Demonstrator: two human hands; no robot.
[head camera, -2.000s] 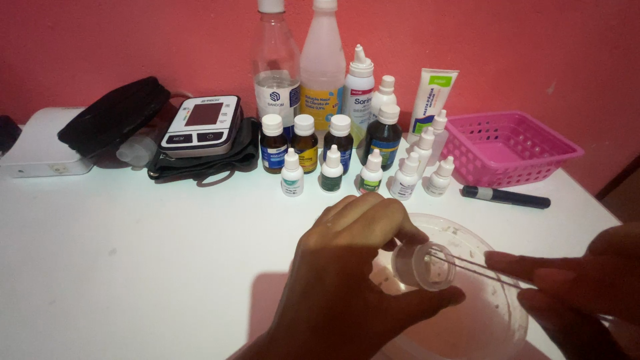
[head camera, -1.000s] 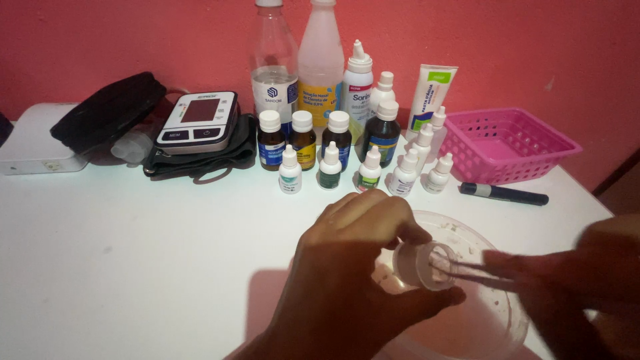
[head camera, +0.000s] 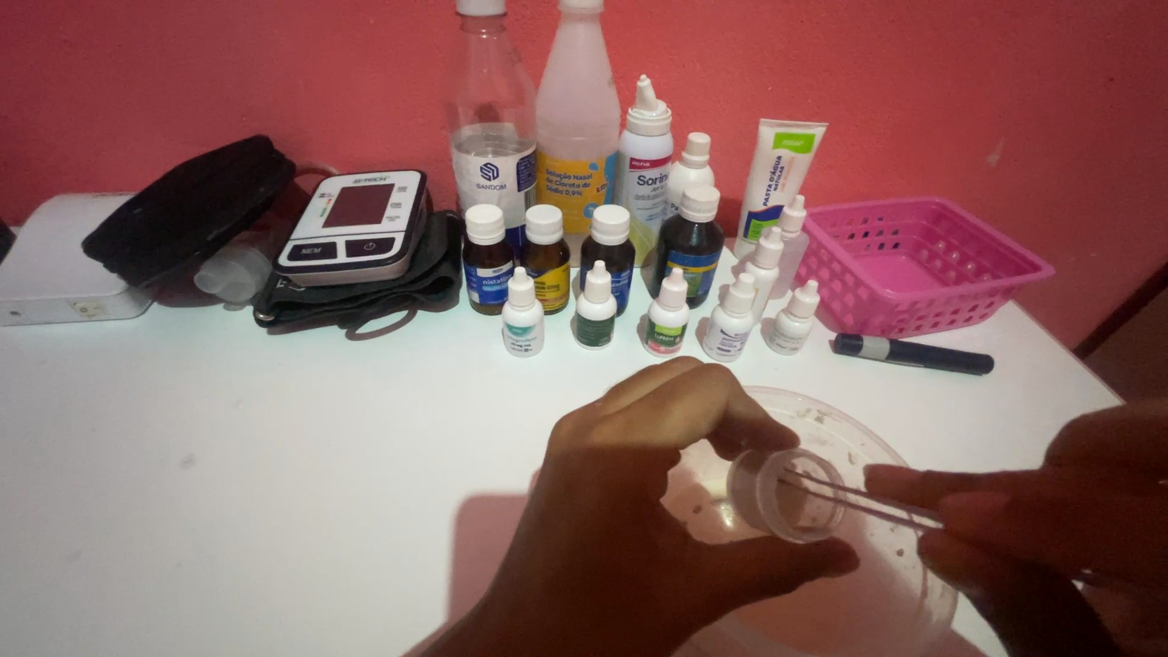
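My left hand grips a small translucent plastic cup between thumb and fingers, its mouth tilted toward the right. From the right edge, my right hand pinches thin metal tweezers, whose tips are inside the cup's mouth. What the tips touch is too small to tell. Beneath both hands lies a round, clear plastic container with small specks on its surface, partly hidden by my left hand.
Behind my hands stand dropper bottles, amber medicine bottles, two tall bottles and a cream tube. A pink basket and a dark pen-like device are at right; a blood pressure monitor and black pouch at left.
My right hand and the tweezers have shifted slightly at the cup's mouth. My left hand has kept its hold on the cup throughout.
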